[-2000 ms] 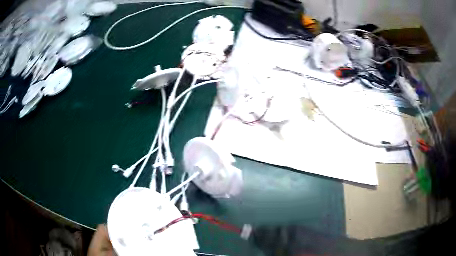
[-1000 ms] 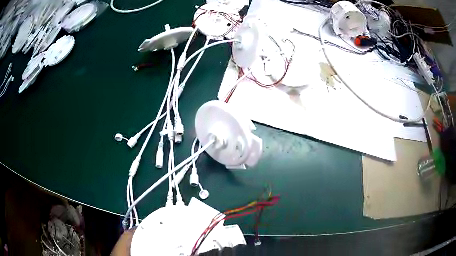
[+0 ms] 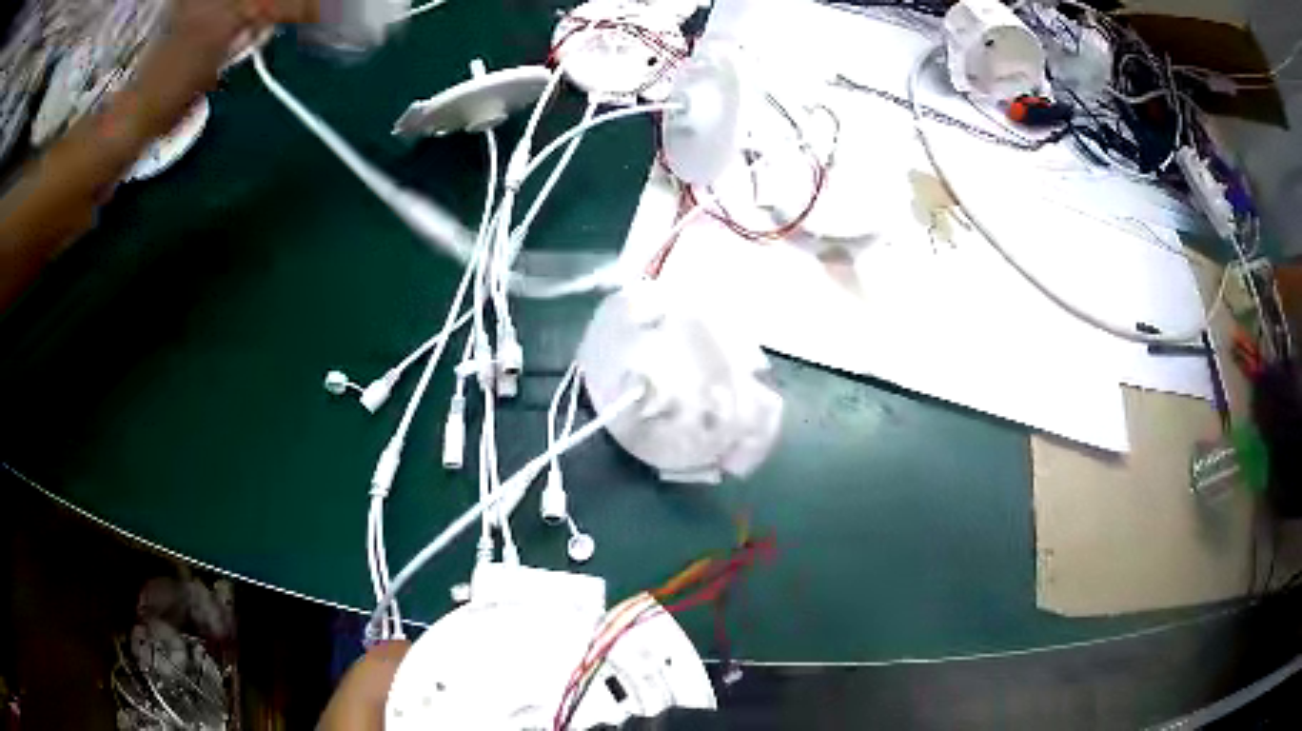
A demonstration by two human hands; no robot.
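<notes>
My left hand [image 3: 366, 691] is at the bottom edge, partly cut off, holding a white round base [image 3: 471, 678] by its left side. Red, yellow and orange lead wires [image 3: 628, 628] rise from the base and spread rightward, blurred at their ends. A small dark square opening shows in the base. Another white base [image 3: 671, 386] stands tilted just above it, its thick tail cable [image 3: 514, 493] running down-left toward my left hand. My right hand is not in view.
Another person's arm [image 3: 107, 157] crosses the upper left, its hand at a blurred white part with a cable. More bases [image 3: 707, 114] and tail cables lie mid-bench. White paper [image 3: 914, 286], cardboard [image 3: 1107, 528] and tangled wires [image 3: 1114, 129] are at right.
The other person's arm has come in from the left, with a white cable stretching across the bench. The held base has turned and moved slightly right; its opening now shows. The tilted base has shifted slightly right.
</notes>
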